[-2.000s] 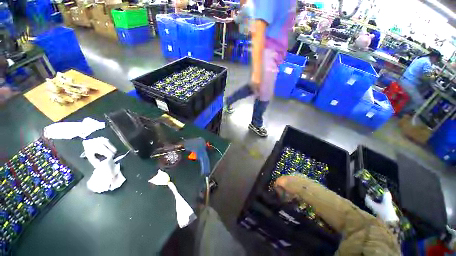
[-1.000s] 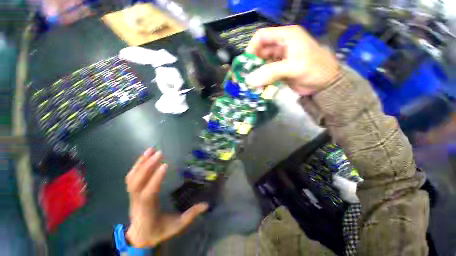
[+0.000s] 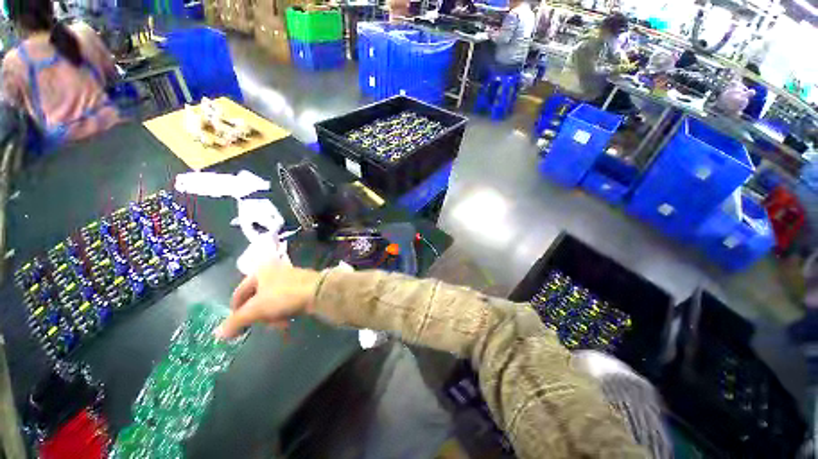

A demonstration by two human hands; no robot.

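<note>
A strip of several green circuit boards (image 3: 179,381) lies on the dark green mat at lower left, its plain green side with solder dots up. My right hand (image 3: 274,300), bare, in a brown sleeve, reaches across from the right. Its thumb and fingers pinch the far end of the strip. My left hand is not in view. Red lead wires (image 3: 76,437) lie at the lower left, with dark wires (image 3: 65,394) just above them.
Finished boards (image 3: 112,269) stand at left. White crumpled pieces (image 3: 258,220), a black fan (image 3: 305,193) and a partly hidden soldering gun (image 3: 402,258) are beyond my arm. Black crates (image 3: 583,260) are at right, another (image 3: 390,143) beyond the bench. A person (image 3: 58,76) is at upper left.
My right hand went from the crate at right, lifted a board strip, and is now at left with it on the mat, green side up. My left hand appeared, open, then left view.
</note>
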